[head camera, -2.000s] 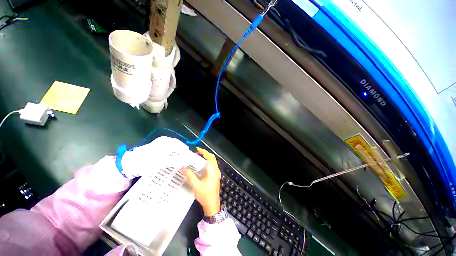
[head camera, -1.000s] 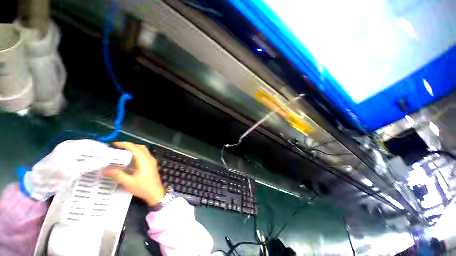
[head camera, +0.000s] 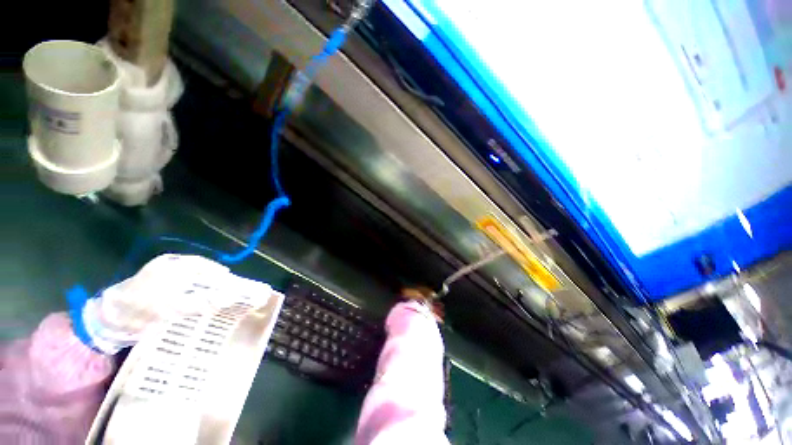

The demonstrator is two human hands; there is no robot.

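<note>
The label sheet (head camera: 178, 352), white with rows of small black print, lies over the white box (head camera: 249, 369) at the lower left. My left hand (head camera: 169, 291), in a white glove with a blue wrist strap (head camera: 80, 320), is on the sheet's far end and holds it; its fingertips are hard to tell from the paper. My right hand (head camera: 421, 298) is reached out past the keyboard (head camera: 317, 335) at the dark strip. Only a small, dark, blurred part of it shows beyond the pink sleeve, so its fingers and anything in them cannot be made out.
White cups (head camera: 74, 122) are fixed to a post (head camera: 141, 35) at the upper left. A blue cord (head camera: 276, 165) runs from my left wrist up to the rail. The blue-edged monitor (head camera: 686, 130), a yellow warning label (head camera: 521, 254) and cables (head camera: 564, 326) are beyond and to the right.
My right hand has left the sheet and moved right and away, over the keyboard to the dark strip. My left hand stays on the sheet. The view has swung right.
</note>
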